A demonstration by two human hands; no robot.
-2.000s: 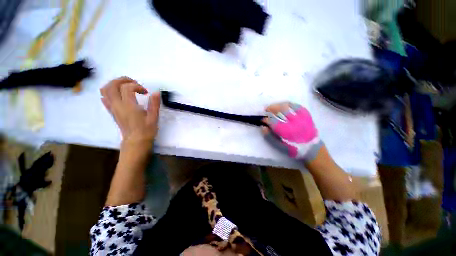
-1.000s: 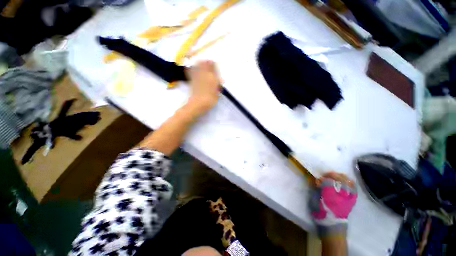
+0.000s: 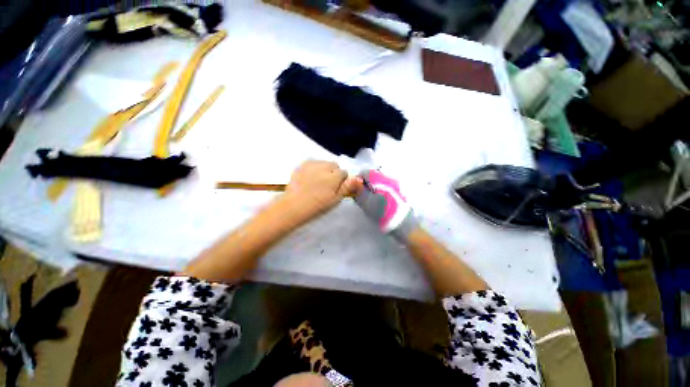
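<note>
The narrow yellow-brown pressing template (image 3: pixel 251 186) lies level over the white table, and its bare left part sticks out from my left hand. My bare left hand (image 3: pixel 316 185) is closed around it. My right hand (image 3: pixel 386 200), in a pink, white and grey fingerless glove, meets my left hand, its fingers closed at the template's right end; the fingers hide the exact grip. No black fabric shows on the template. The black bundle of pieces (image 3: pixel 113 169) lies at left across yellow strips. The steam iron (image 3: pixel 499 194) rests at right, tip pointing left.
A ragged black pile of cut pieces (image 3: pixel 333 108) lies beyond my hands. Loose yellow strips (image 3: pixel 181 98) and a short pale strip (image 3: pixel 87 212) lie at left. A reddish-brown pad (image 3: pixel 460 72) is at the far right. The table's front edge runs below my forearms.
The black strip stretched between my hands is no longer seen there. My right hand has come in beside my left hand, and the template now shows to the left. The view has turned.
</note>
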